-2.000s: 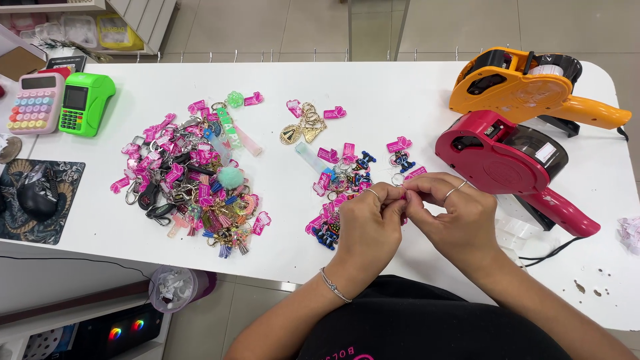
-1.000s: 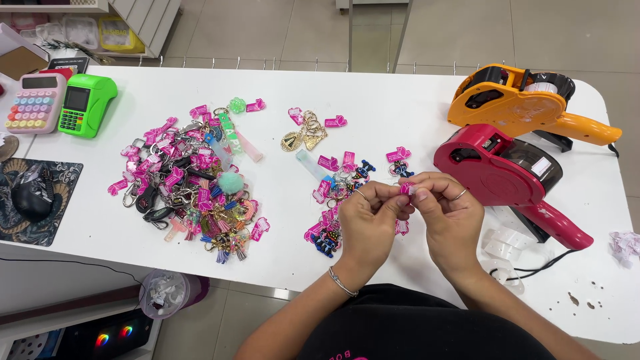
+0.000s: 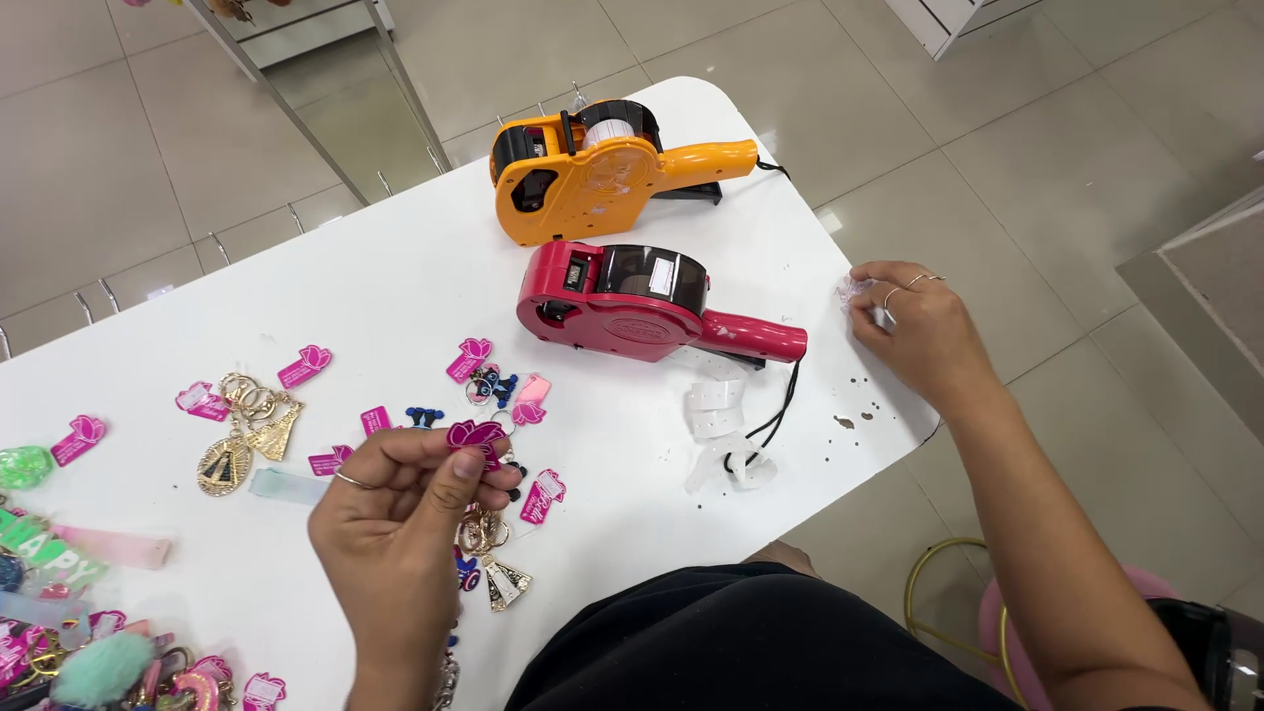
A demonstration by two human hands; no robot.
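Note:
My left hand (image 3: pixel 415 504) pinches a pink butterfly-shaped tag (image 3: pixel 477 441) between thumb and fingers, above several tagged keychains. At the table's right edge, my right hand (image 3: pixel 904 316) has its fingertips on a crumpled clear plastic wad (image 3: pixel 851 290); how firmly it is held I cannot tell. Between the hands stand a red price label gun (image 3: pixel 617 306) and, behind it, an orange price label gun (image 3: pixel 583 183). A gold triangular keychain (image 3: pixel 506 585) lies beside my left hand, and gold keychains (image 3: pixel 225 464) lie farther left.
A heap of keychains with a mint pompom (image 3: pixel 104 669) is at the lower left. A curled white label strip (image 3: pixel 715 407) and a black cord (image 3: pixel 790 405) lie below the red gun. Metal hooks line the far edge of the white table (image 3: pixel 612 523). A stool (image 3: pixel 997 612) stands at lower right.
My right hand has left my left hand and moved right to the plastic wad at the table edge. My left hand still holds a pink tag. The view has swung right.

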